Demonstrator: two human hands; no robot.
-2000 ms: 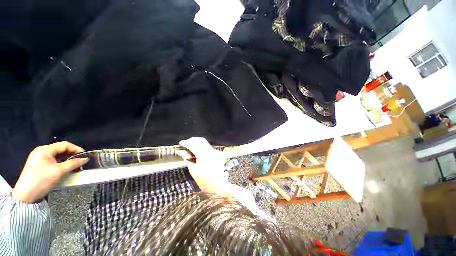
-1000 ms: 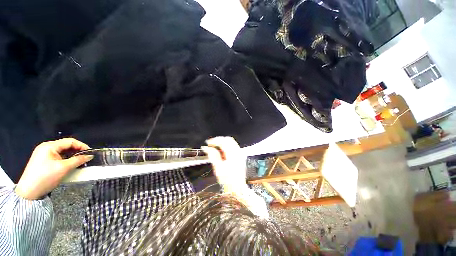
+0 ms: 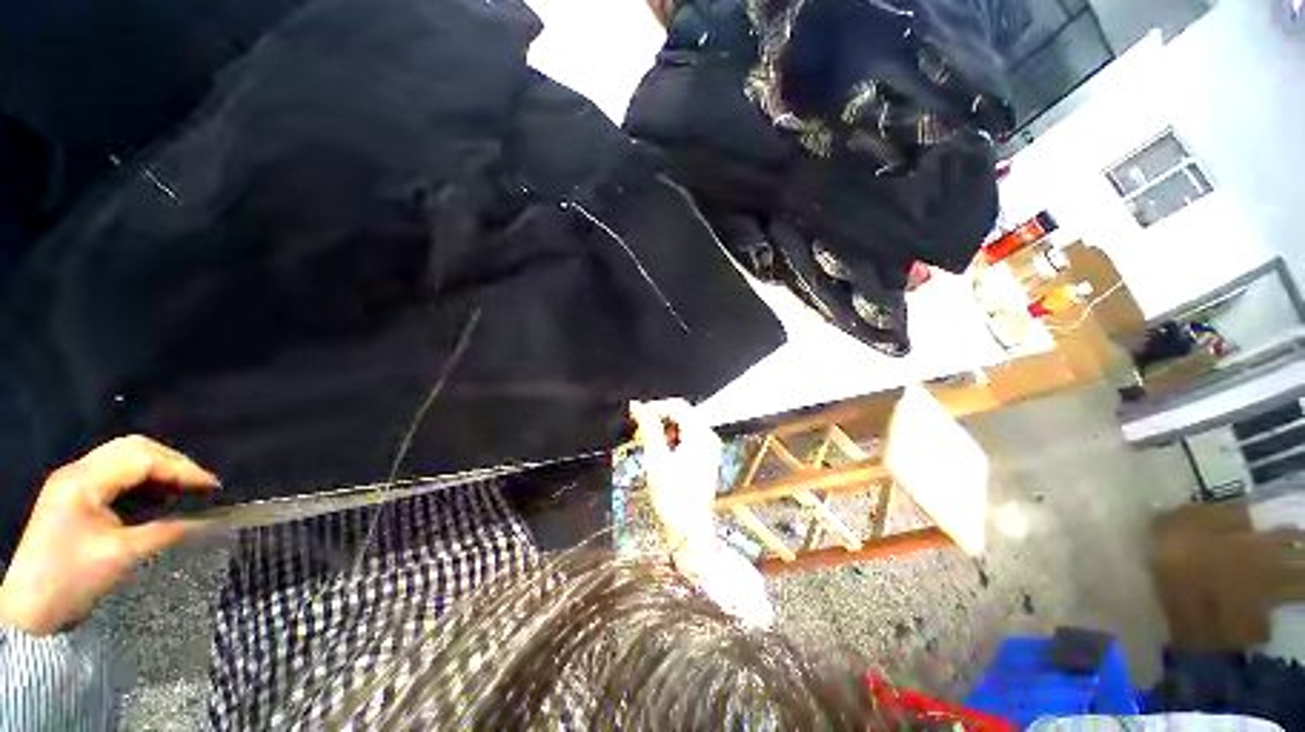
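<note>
A large black garment (image 3: 315,258) lies spread over the white table in front of me, with thin white threads on it. My left hand (image 3: 108,529) pinches the garment's near hem edge between thumb and fingers at the lower left. My right hand (image 3: 676,451) is at the other end of the same edge, its fingers curled on it; it is overexposed, so the fingertips are hard to make out. The edge runs straight between the hands as a thin pale line. A loose thread hangs down across it. No tool can be made out.
A pile of black garments with plaid edges (image 3: 859,157) lies on the white table (image 3: 844,375) at the right. A wooden stool (image 3: 937,469) stands below the table edge. A checked apron (image 3: 358,586) shows below the hem. A blue container (image 3: 1052,679) and cardboard boxes are at the right.
My right hand has moved right along the edge, widening the span between my hands. The plaid strip that showed between them is now narrowed to a thin line. My left hand has shifted slightly down and left.
</note>
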